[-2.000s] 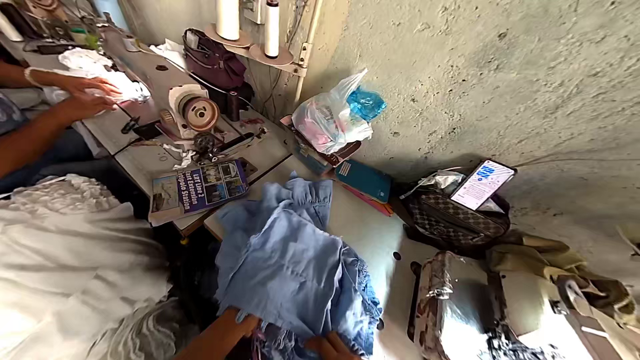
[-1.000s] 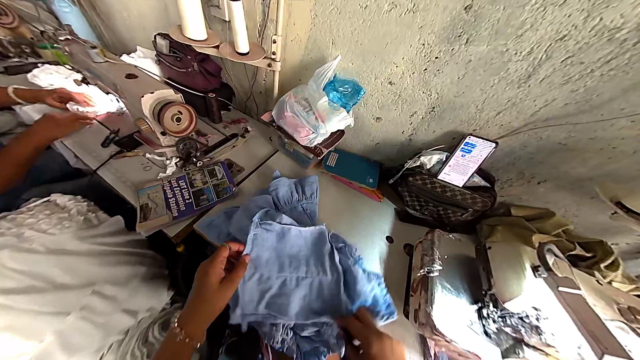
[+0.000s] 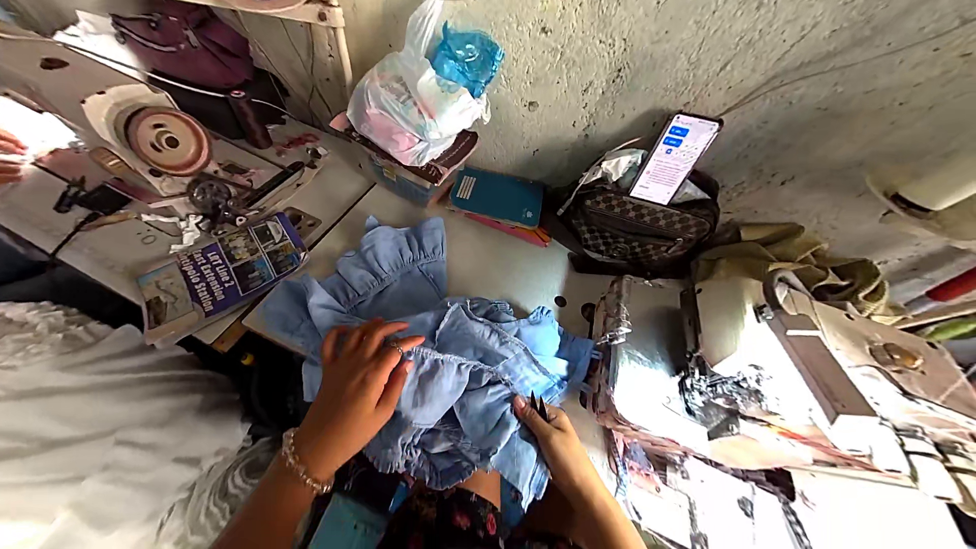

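Note:
A light blue ruffled fabric garment (image 3: 465, 374) lies bunched over the table edge and my lap. My left hand (image 3: 366, 381), with a ring and a beaded bracelet, rests on its left part, fingers spread and bent; whether they pinch the cloth is unclear. At the garment's lower right, my right hand (image 3: 553, 438) grips a small pair of dark pointed snips (image 3: 538, 406), its thumb against the cloth. The snips' handles are hidden in the palm. More blue ruffled cloth (image 3: 396, 259) lies flat behind my left hand.
A sewing machine's handwheel (image 3: 168, 141) and a booklet (image 3: 225, 271) are at left. Behind stand a plastic bag (image 3: 412, 107), a teal notebook (image 3: 499, 197) and a checkered bag (image 3: 633, 229) with a phone (image 3: 675, 158). Another machine (image 3: 808, 351) is at right. A co-worker's hand (image 3: 11, 156) shows far left.
The garment, spread out a second ago, is now bunched and folded. My left hand has moved from its left edge onto the cloth. Dark snip points now show at my right hand.

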